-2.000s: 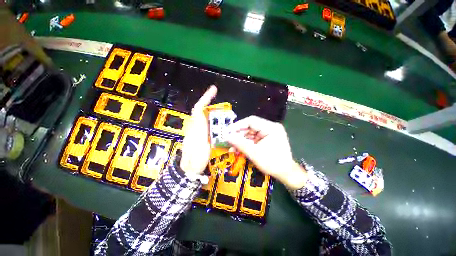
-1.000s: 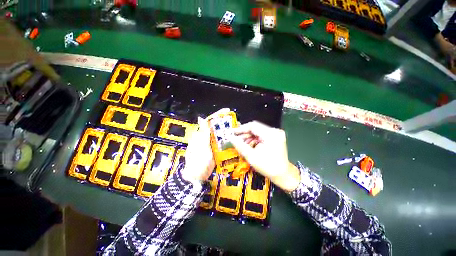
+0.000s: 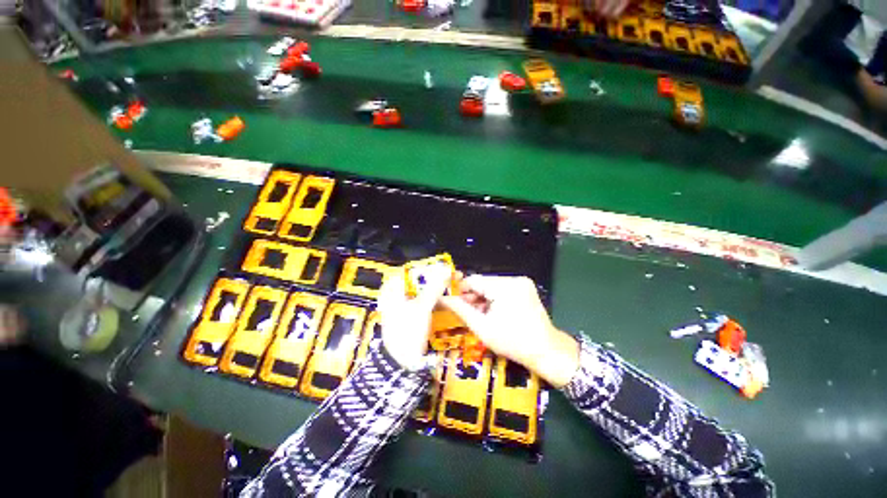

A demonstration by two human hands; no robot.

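My left hand (image 3: 404, 316) holds a yellow-orange housing (image 3: 428, 268) with a white plate in its upper part, over the black tray (image 3: 457, 222). My right hand (image 3: 515, 326) is at the right side of this housing, fingertips bent in against it; whether they pinch a small part is hidden. An orange-red part (image 3: 474, 347) shows just below the right fingers. Rows of yellow-orange housings (image 3: 334, 350) with dark windows lie in the tray, some partly behind my hands and sleeves.
A pile of white and orange-red parts (image 3: 729, 355) lies on the dark green bench at right. A green belt (image 3: 389, 160) beyond carries scattered parts and housings. Another tray of housings (image 3: 642, 44) is at the top right. A black object with a cable (image 3: 126, 238) and pale ring (image 3: 88, 326) are at left.
The view has tilted up, so the tray and belt sit lower in the picture. My fingers have closed in around the housing and now cover more of its white plate.
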